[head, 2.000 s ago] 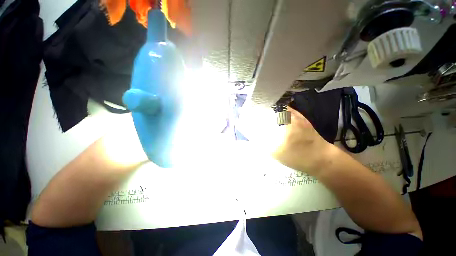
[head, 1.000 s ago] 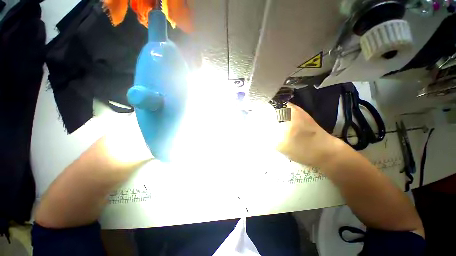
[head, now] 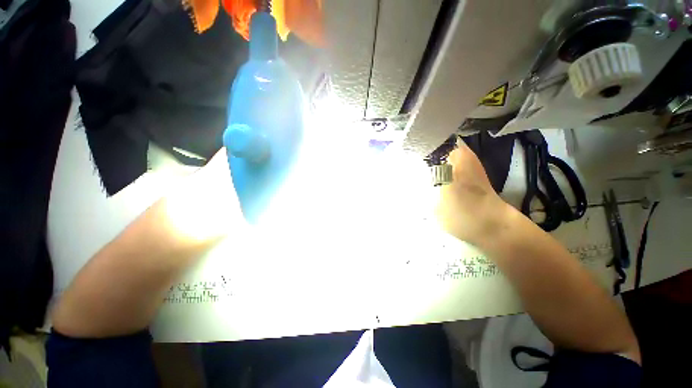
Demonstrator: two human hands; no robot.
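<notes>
A white sewing machine head (head: 448, 68) stands over the white table (head: 303, 303). Bright lamp glare washes out the needle area and whatever lies under it. My left hand (head: 209, 189) reaches in from the left behind the blue plastic piece (head: 265, 136); its fingers are lost in glare and behind that piece. My right hand (head: 463, 197) lies just right of the needle area, beside a small ribbed knob (head: 441, 174); its fingers are also lost in glare. Black cloth (head: 485, 151) shows behind my right hand.
Black shears (head: 550, 182) and slim dark snips (head: 616, 227) lie right of my right forearm. A black cloth piece (head: 152, 83) lies at the upper left, a dark garment pile (head: 30, 167) at the far left. Orange cloth (head: 243, 15) hangs above the blue piece. A white ribbed knob (head: 605, 70) is upper right.
The view has shifted slightly, so the blue piece and machine head appear further right. My left hand appears a little further right and up behind the blue piece. My right hand stays beside the needle area.
</notes>
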